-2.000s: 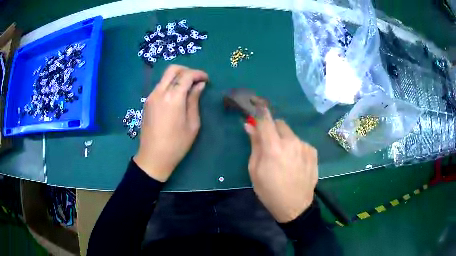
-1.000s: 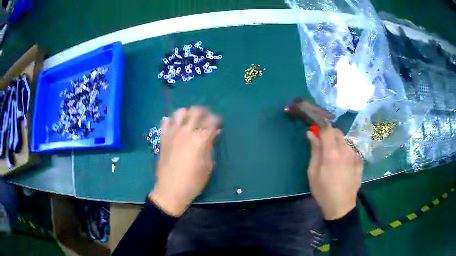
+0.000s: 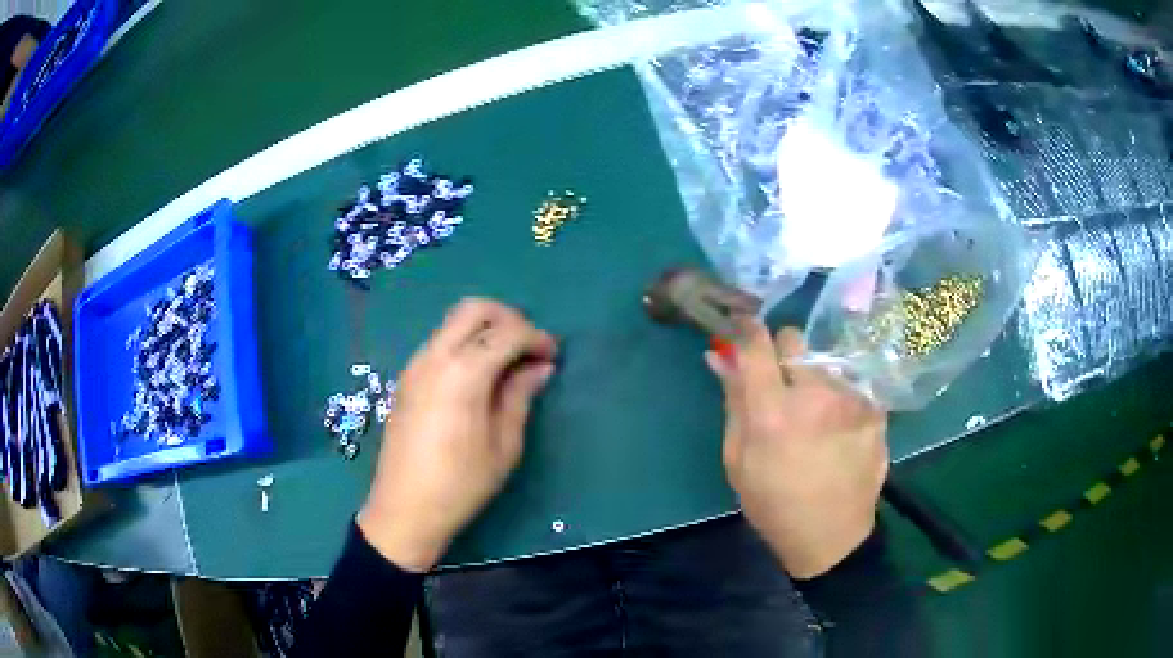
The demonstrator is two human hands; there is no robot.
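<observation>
My right hand (image 3: 804, 450) is shut on a hammer (image 3: 695, 303), close to its rusty-brown head, with the red neck at my fingertips and the black handle trailing behind. My left hand (image 3: 450, 424) is on the bench left of the hammer, thumb and fingertips pinched together; any small piece between them is too small to tell. A smaller cluster of black-silver pieces (image 3: 350, 418) lies just left of my left hand. A larger pile of silver plates and black pieces (image 3: 392, 219) lies farther back. A small heap of brass pieces (image 3: 553, 216) lies right of that pile.
A blue bin (image 3: 245, 347) of black-silver pieces stands at left, beside a cardboard box (image 3: 64, 495) with long black-and-white parts. A large clear bag (image 3: 720, 167), a bag of brass pieces (image 3: 942, 312) and silvery packing sheet (image 3: 1106, 302) lie at right. A stray washer (image 3: 558, 526) is near the bench edge.
The view has shifted and tilted. Since one second ago, the left hand's fingers have gone from blurred and spread to pinched, and the hammer is nearer that hand.
</observation>
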